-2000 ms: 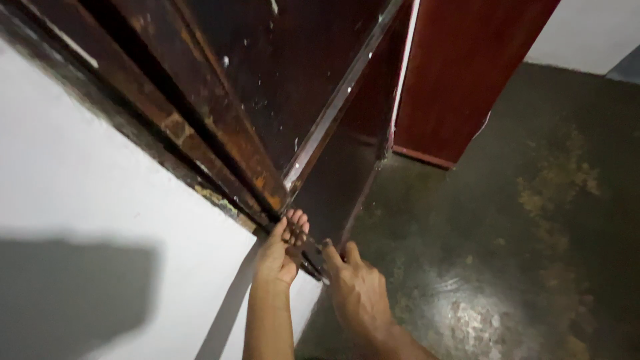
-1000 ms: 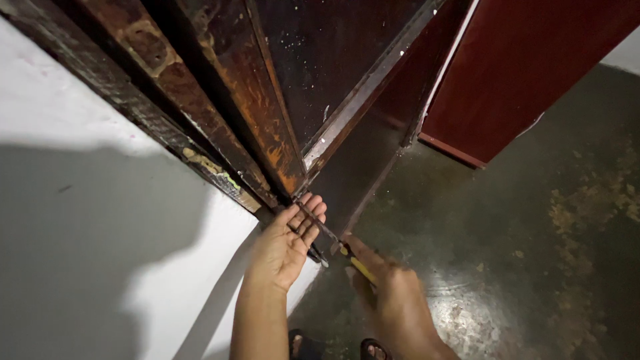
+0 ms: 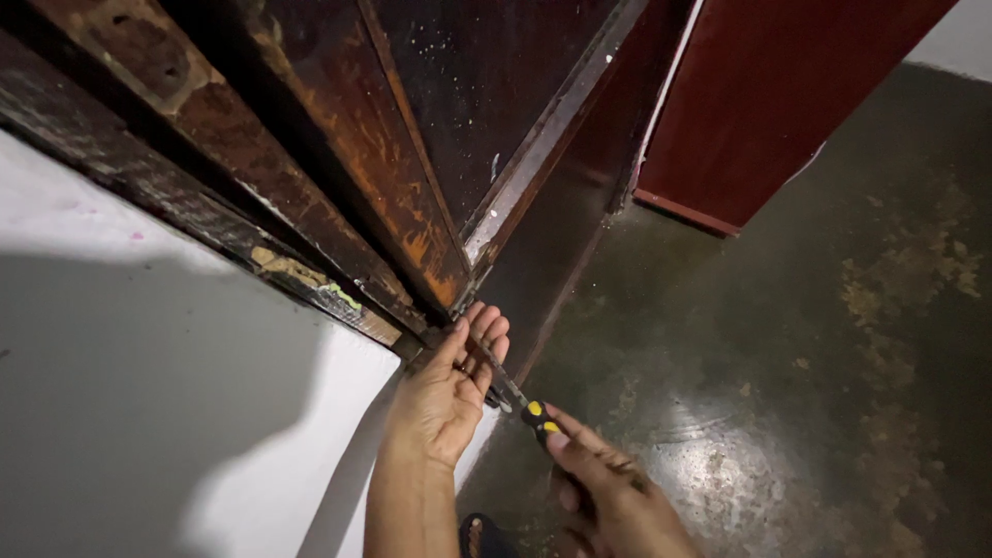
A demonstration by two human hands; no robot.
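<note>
My right hand (image 3: pixel 601 484) grips the black and yellow handle of a screwdriver (image 3: pixel 508 380). The metal shaft runs up and left to the fingers of my left hand (image 3: pixel 457 380). My left hand is palm up at the lower corner of a worn wooden door (image 3: pixel 403 186), fingers curled around the tip end of the shaft. Whether it holds the shaft or only steadies it cannot be told. The tip is hidden at the fingers. A small dark metal piece (image 3: pixel 496 399) shows just behind my left hand, near the door frame's edge.
A dark wooden door frame (image 3: pixel 194 194) with chipped paint runs along the white wall (image 3: pixel 232 356) at the left. A red panel (image 3: pixel 744 101) stands at the upper right on the stained dark floor (image 3: pixel 775 325). A shod foot (image 3: pixel 477 535) shows at the bottom.
My left hand has opened out from its more closed pose at the door corner. The yellow on the screwdriver handle, visible one second ago, is now partly covered by my right hand.
</note>
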